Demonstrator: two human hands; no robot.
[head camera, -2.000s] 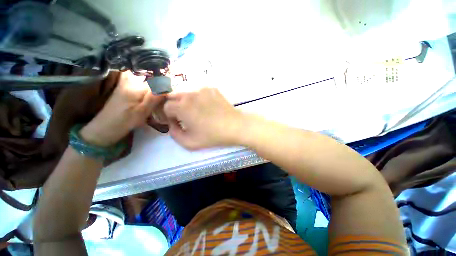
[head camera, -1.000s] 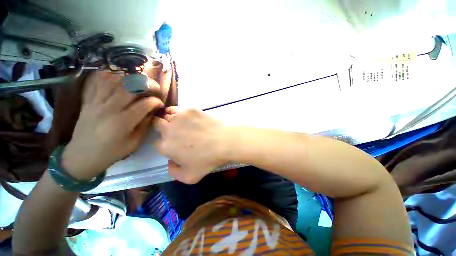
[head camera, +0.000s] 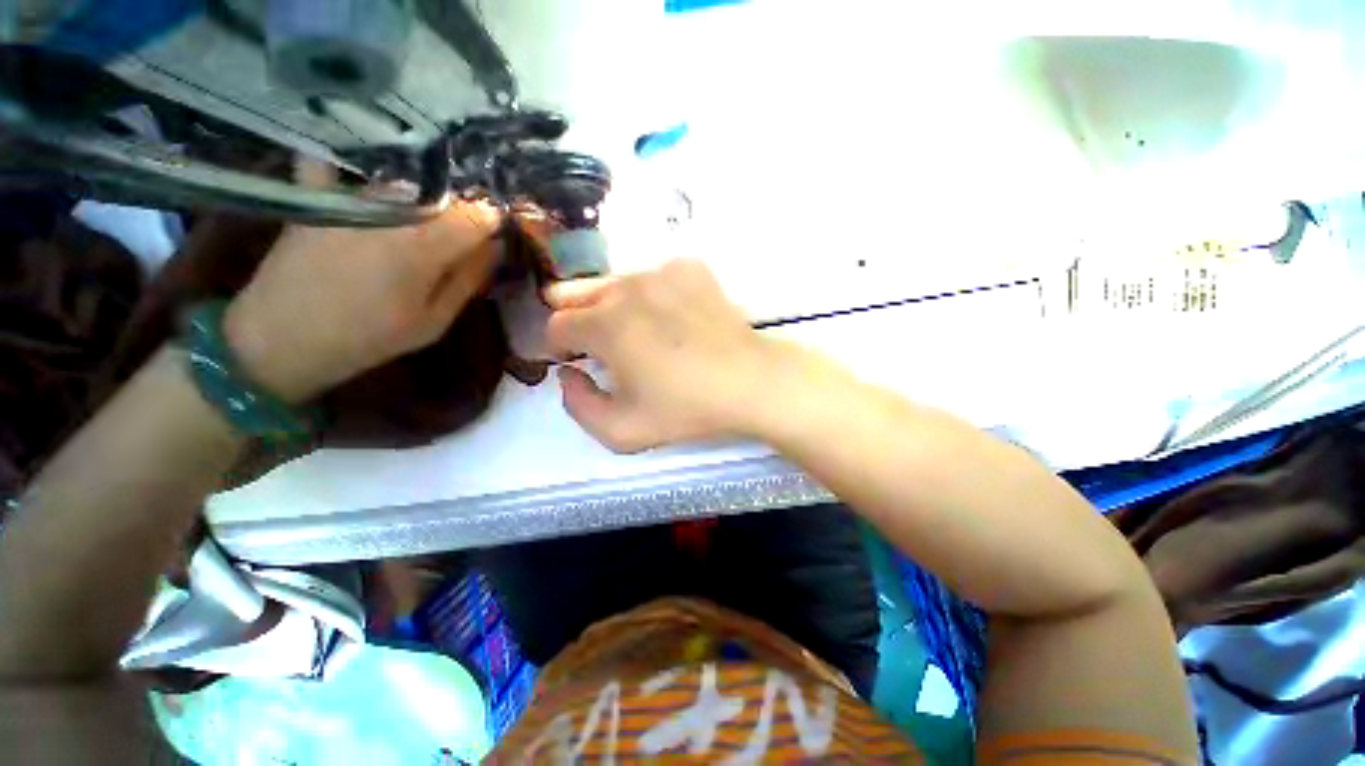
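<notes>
My left hand [head camera: 367,285], with a green bangle on the wrist, grips the brown fabric [head camera: 427,386] just left of the needle area, its fingertips close under the dark thread guides [head camera: 547,177]. My right hand [head camera: 651,352] pinches the edge of a small pale piece [head camera: 524,319] that lies against the brown fabric, beside the grey knob [head camera: 578,252]. The brown fabric hangs in folds under and left of my left hand. The needle and presser foot cannot be made out.
The machine head [head camera: 240,90] fills the upper left. A ruler tape [head camera: 599,510] runs along the front edge of the white table. Brown cloth [head camera: 1272,524] and striped cloth [head camera: 1272,666] lie at the right, beside a blue crate edge [head camera: 1183,457]. Pale cloth [head camera: 247,621] hangs lower left.
The view has shifted. My left hand has moved off the grey knob to its left, and my fingertips have separated. The small pale piece now shows between my hands.
</notes>
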